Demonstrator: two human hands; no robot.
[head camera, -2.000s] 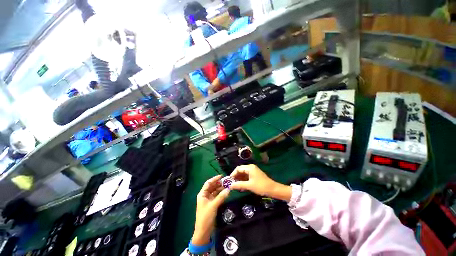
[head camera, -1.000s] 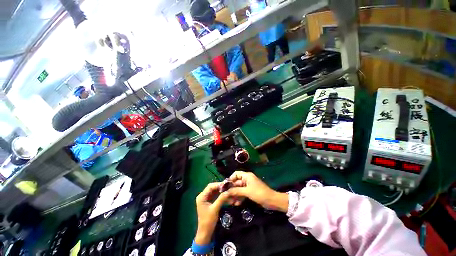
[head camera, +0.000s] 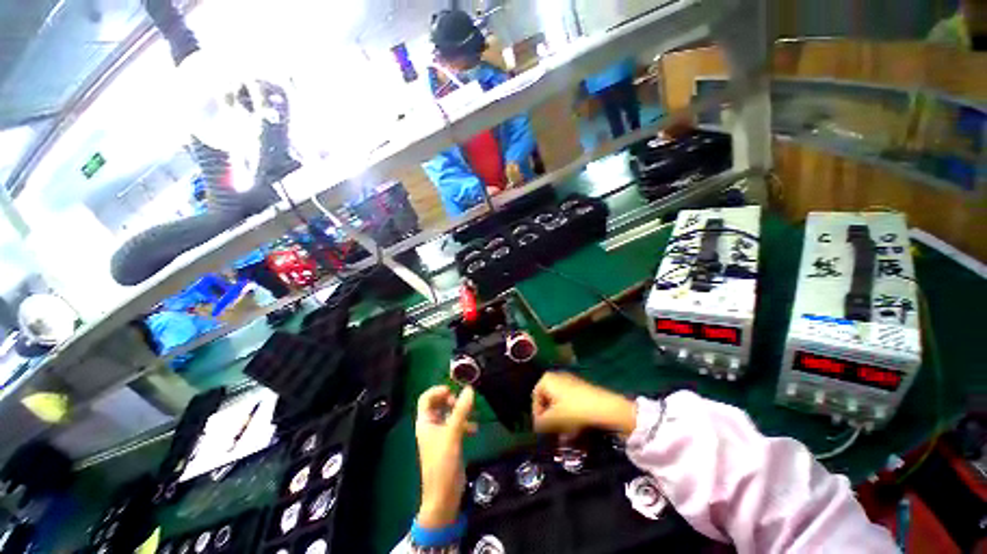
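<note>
The black test fixture with its red handle (head camera: 469, 303) stands in front of my hands. Two round watch modules with pale rims sit at its front, one at the left (head camera: 464, 370) and one at the right (head camera: 521, 347). My left hand (head camera: 444, 417) is raised just below the left module, fingers curled and apart, with nothing visible in it. My right hand (head camera: 568, 405) is curled over the back edge of the black work tray (head camera: 563, 517); its fingertips are hidden and I cannot tell if it holds anything. Several round modules lie in the tray.
Two white power supplies (head camera: 703, 292) with red digits stand at the right. A red box (head camera: 931, 509) is at the lower right. Filled black trays (head camera: 530, 240) lie at the back and left, with a white paper sheet (head camera: 229, 435). A person in blue is opposite.
My hands have moved apart; the round module they held between them is no longer seen there. A second module now shows at the left of the fixture's front.
</note>
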